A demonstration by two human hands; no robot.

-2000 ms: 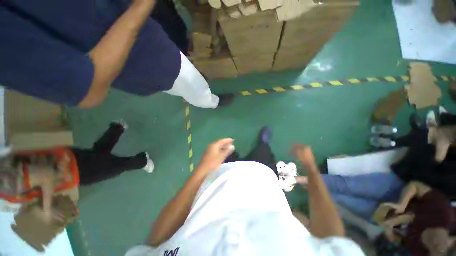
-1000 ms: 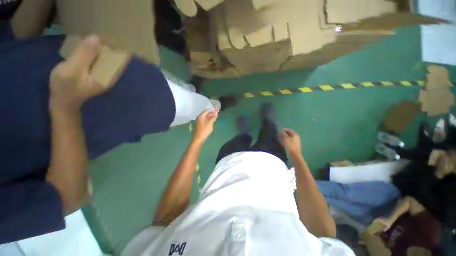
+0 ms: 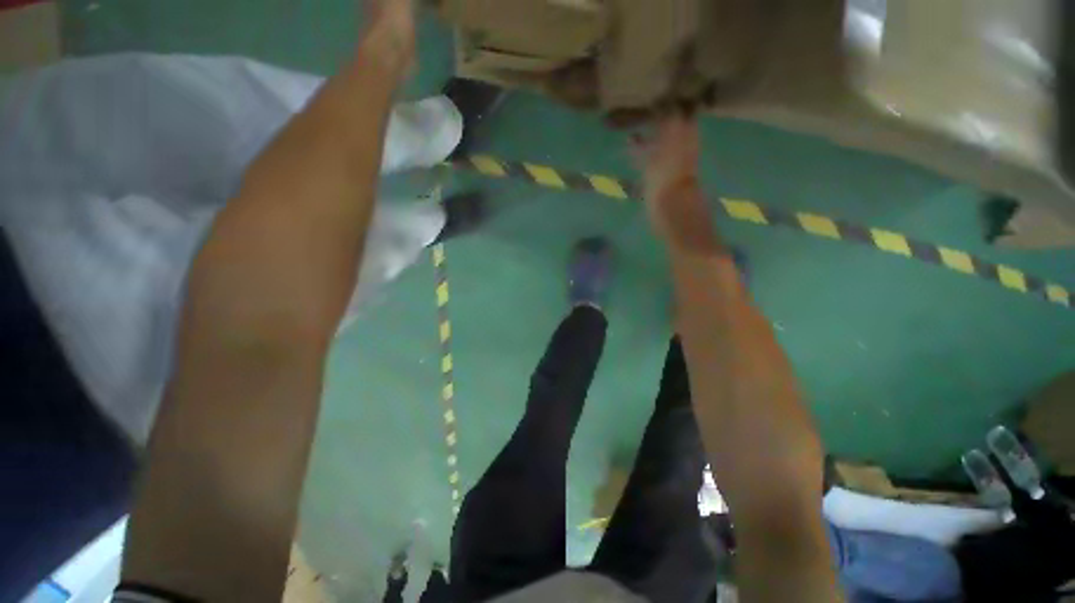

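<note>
Brown cardboard boxes [image 3: 531,30] stand in a stack at the top centre, their near edges blurred. My left hand [image 3: 389,30] is at the top edge, left of the boxes, partly cut off; its fingers are hidden. My right hand [image 3: 670,159] reaches up to the lower edge of the boxes. Its fingertips are blurred against the cardboard, and I cannot tell whether they grip it.
Shiny clear plastic wrap [image 3: 955,71] covers cardboard at the top right. Yellow-black tape [image 3: 743,211] crosses the green floor. A person in white trousers [image 3: 118,153] is close on the left. Plastic bottles [image 3: 1014,459] and a person's jeans [image 3: 890,563] are at the lower right.
Both my arms have stretched forward, from near my waist to the boxes at the top. The view has moved closer to the boxes. The neighbouring person's hand with cardboard has left view.
</note>
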